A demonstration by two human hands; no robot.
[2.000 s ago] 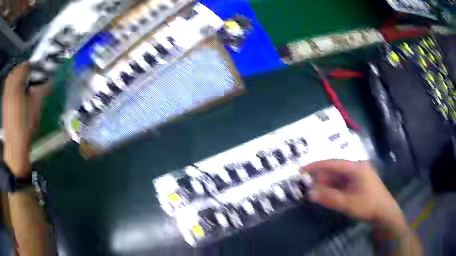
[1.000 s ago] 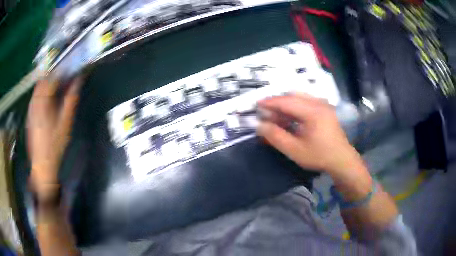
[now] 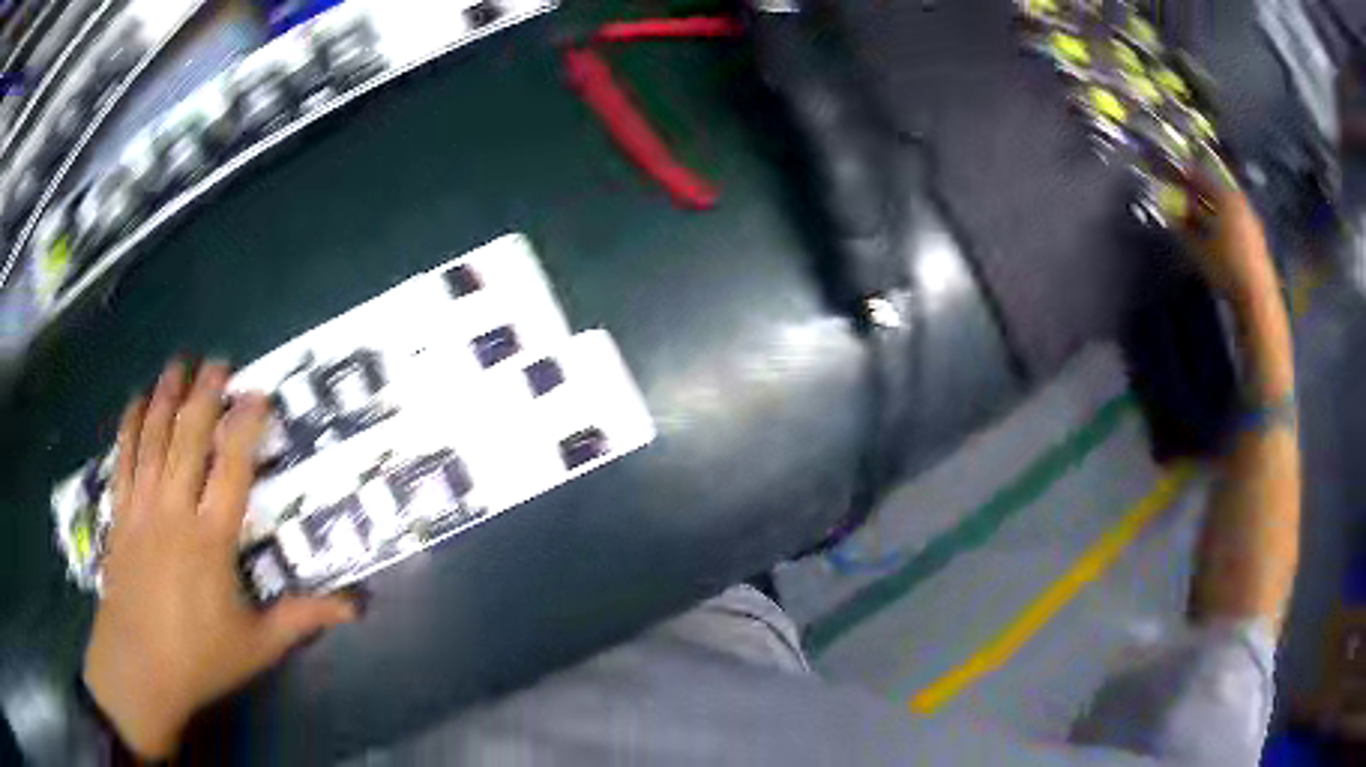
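Note:
Two long white power strip housings [image 3: 517, 300] lie side by side on the dark green bench, with black square openings at their right ends and black and white inserts further left. My left hand [image 3: 187, 555] rests over their left part, fingers spread, and hides some of it. My right hand [image 3: 1221, 232] is far to the right, at the circuit boards with yellow blocks [image 3: 1116, 98] on the black mat. Its fingertips are blurred and I cannot tell whether they grip a board.
Red-handled pliers [image 3: 644, 128] lie behind the housings. Another white housing [image 3: 247, 128] lies at the upper left. A dark cylinder or cord [image 3: 839, 180] runs beside the black mat [image 3: 989, 165]. Floor with green and yellow lines [image 3: 1049, 577] shows at the lower right.
My right hand has left the housings and moved far right to the boards. My left hand has come onto the housings from the left. The view has swung to the right.

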